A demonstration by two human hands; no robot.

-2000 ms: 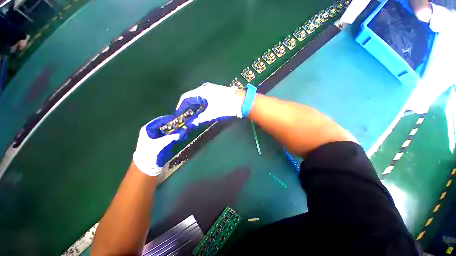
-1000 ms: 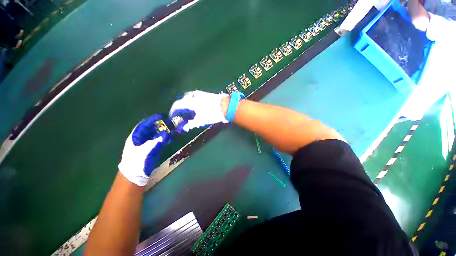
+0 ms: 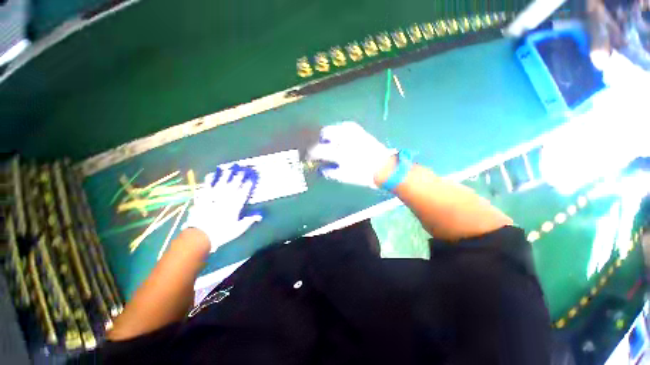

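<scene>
The silver-white grooved plate point(image 3: 278, 177) lies on the green bench. My left hand point(image 3: 227, 203), in a white glove with blue fingers, lies over the plate's left part with its fingers apart; nothing shows in it. My right hand point(image 3: 351, 153), also gloved, is at the plate's right end with its fingers bent. A small blurred yellowish thing point(image 3: 308, 165) shows at its fingertips; whether it is gripped cannot be told. A row of small yellow boards point(image 3: 356, 51) stands on the green conveyor belt beyond the bench.
Loose pale, yellow and green strips point(image 3: 160, 199) lie left of the plate. A stack of yellow-edged panels point(image 3: 53, 249) is at the far left. Thin strips point(image 3: 388, 94) lie beyond my right hand. At the far right are a blue bin point(image 3: 542, 75) and another person's white sleeve point(image 3: 631, 82).
The view has swung left. My hands have come back from over the belt to the plate and are apart. The small boards held between them are gone from my left hand.
</scene>
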